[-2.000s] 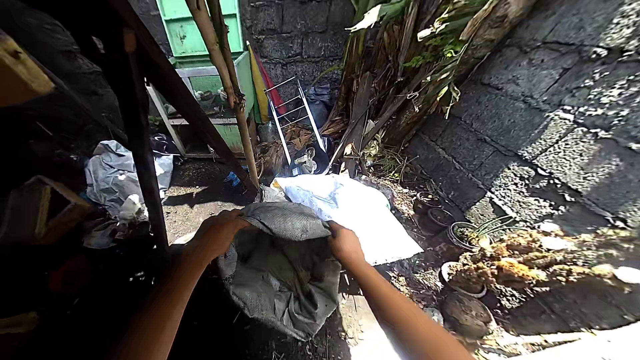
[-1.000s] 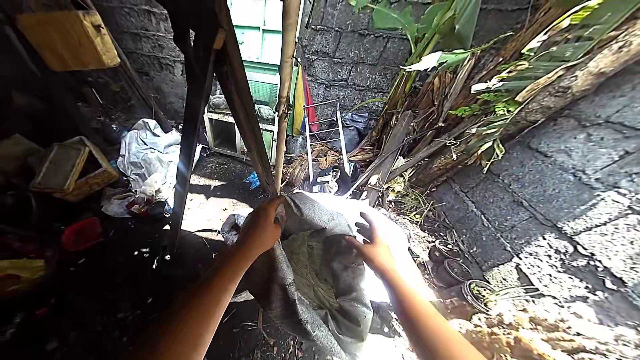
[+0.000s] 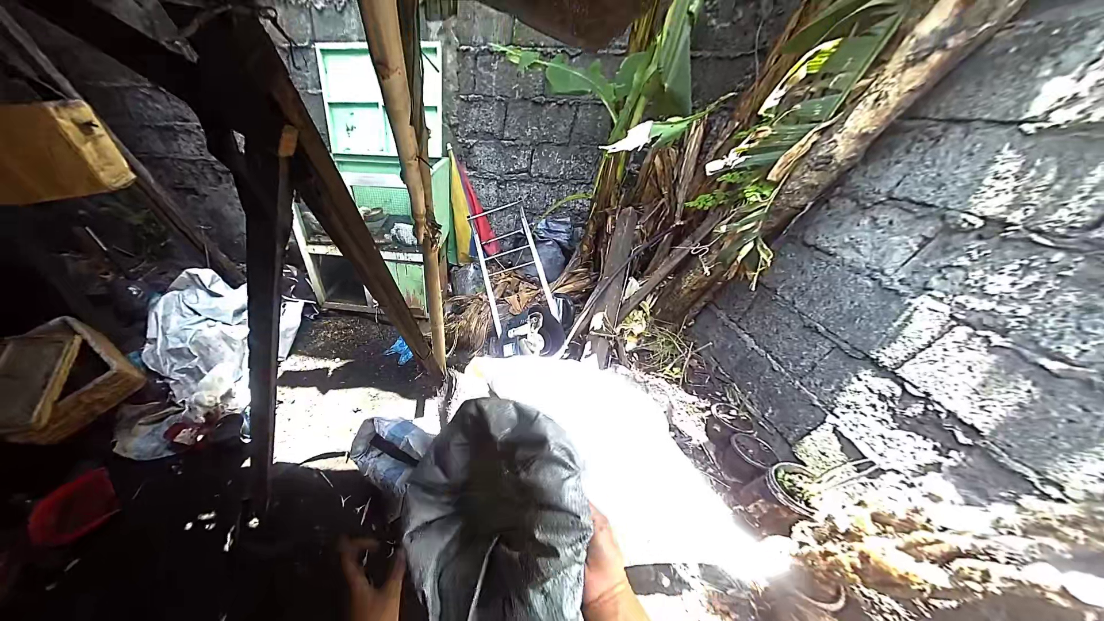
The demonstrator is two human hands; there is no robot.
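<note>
A dark grey woven sack (image 3: 509, 517) stands upright at the bottom middle, its top gathered into folds. My right hand (image 3: 604, 561) presses on the sack's right side, its fingers partly hidden by it. In shadow at the sack's left is my left hand (image 3: 373, 573), fingers apart, not clearly touching it. Behind the sack lies a sunlit white sheet (image 3: 604, 440), too bright to show detail. A blue-and-white bag (image 3: 390, 453) with a dark strap rests against the sack's left edge.
Wooden posts (image 3: 269, 345) and a bamboo pole (image 3: 414, 172) rise at left. Crumpled plastic sheeting (image 3: 203, 336), a wooden box (image 3: 69, 379) and a red container (image 3: 73, 507) lie beyond. Plant pots (image 3: 789, 487) line the block wall (image 3: 862, 319); a metal rack (image 3: 517, 267) leans behind.
The sack's open mouth, held between both hands earlier, is now gathered and stands upright. My left hand has left the rim and is lower, beside the sack; my right hand is lower too.
</note>
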